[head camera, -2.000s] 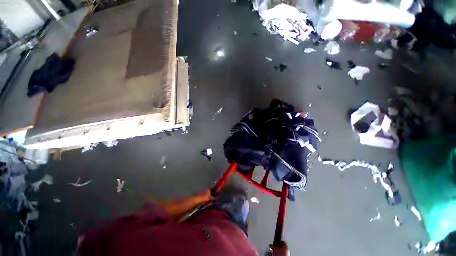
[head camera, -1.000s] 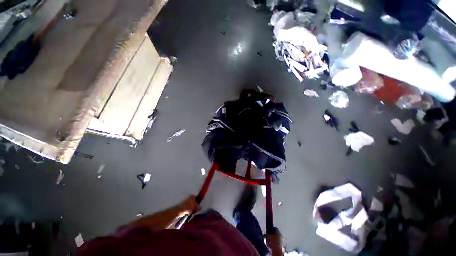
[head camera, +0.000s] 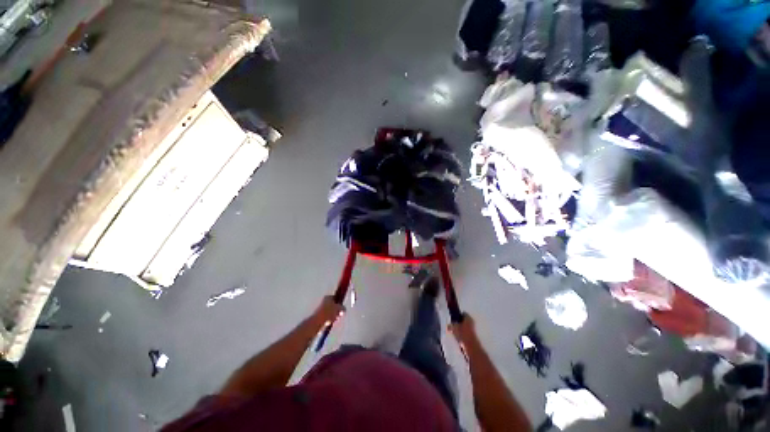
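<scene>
A red hand truck (head camera: 395, 256) is in front of me, its handles towards my body. A heap of dark cut-piece bundles with white stripes (head camera: 397, 190) lies on it and hides most of its frame. My left hand (head camera: 329, 310) is closed around the left handle. My right hand (head camera: 460, 326) is closed around the black grip of the right handle. The toe plate shows only as a bit of red at the heap's far end.
A large table (head camera: 93, 110) with pale boards beside it (head camera: 173, 198) stands on the left. White scraps (head camera: 528, 190), plastic-wrapped rolls (head camera: 567, 38) and a long white roll (head camera: 667, 261) lie on the right. Loose offcuts (head camera: 574, 407) lie on the floor.
The view has moved forward along the aisle and turned. The wrapped rolls have come into view, and the white open cylinder has left it. Both hands remain on the handles.
</scene>
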